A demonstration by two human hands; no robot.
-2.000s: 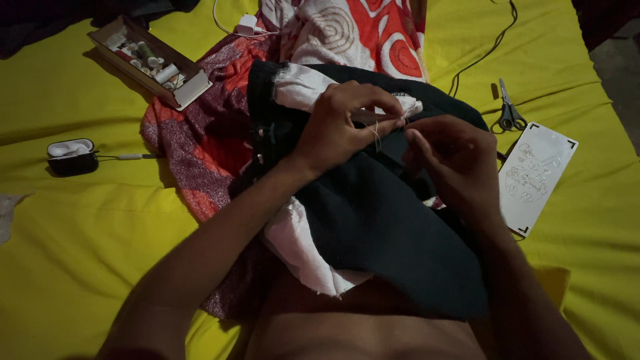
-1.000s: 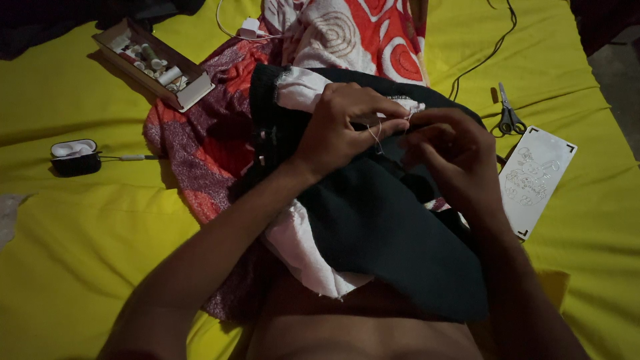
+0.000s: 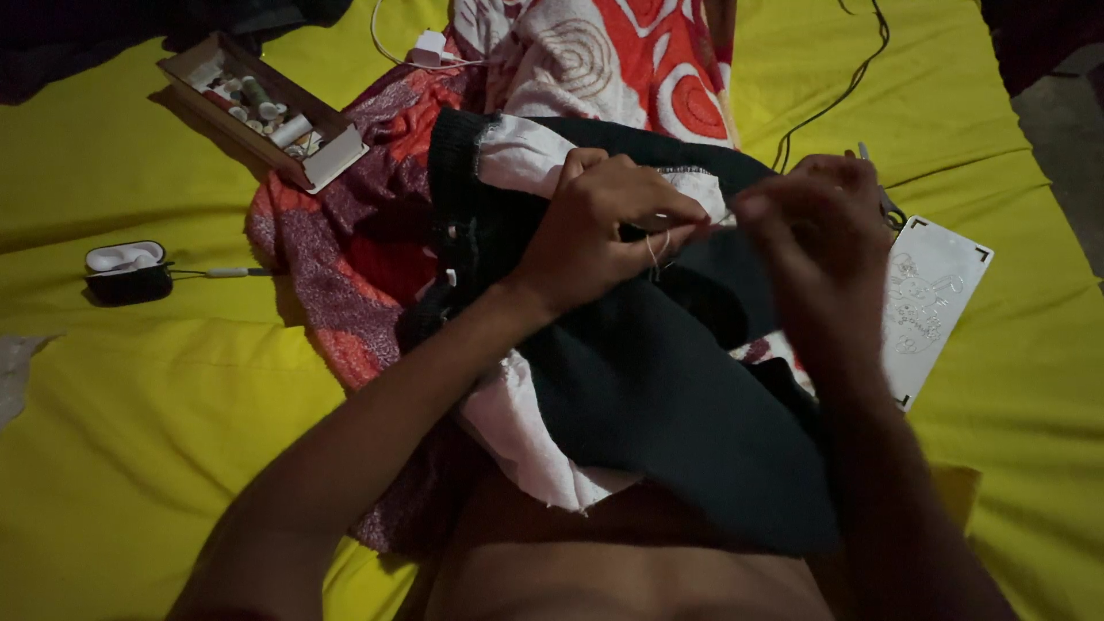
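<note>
A dark garment [image 3: 673, 405] with white pocket fabric [image 3: 526, 155] lies across my lap. My left hand [image 3: 612, 216] pinches an edge of the white fabric between thumb and fingertips, with a loop of pale thread [image 3: 660, 250] around a finger. My right hand [image 3: 806, 233] is raised just right of that edge, blurred, its thumb and index finger close together. A needle is too small to make out, so what the right hand holds cannot be told. Dark stitches show along the top of the white fabric.
On the yellow sheet [image 3: 172, 379] lie an open box [image 3: 250, 112] of thread spools, an earbud case [image 3: 129, 272] with a cable and a white adapter [image 3: 429, 49]. A patterned red blanket [image 3: 336, 285] is under the garment. Scissors [image 3: 893, 211] and a white board [image 3: 936, 302] lie at right.
My right hand has moved away from my left fingertips, up and to the right. My left hand stays on the white fabric.
</note>
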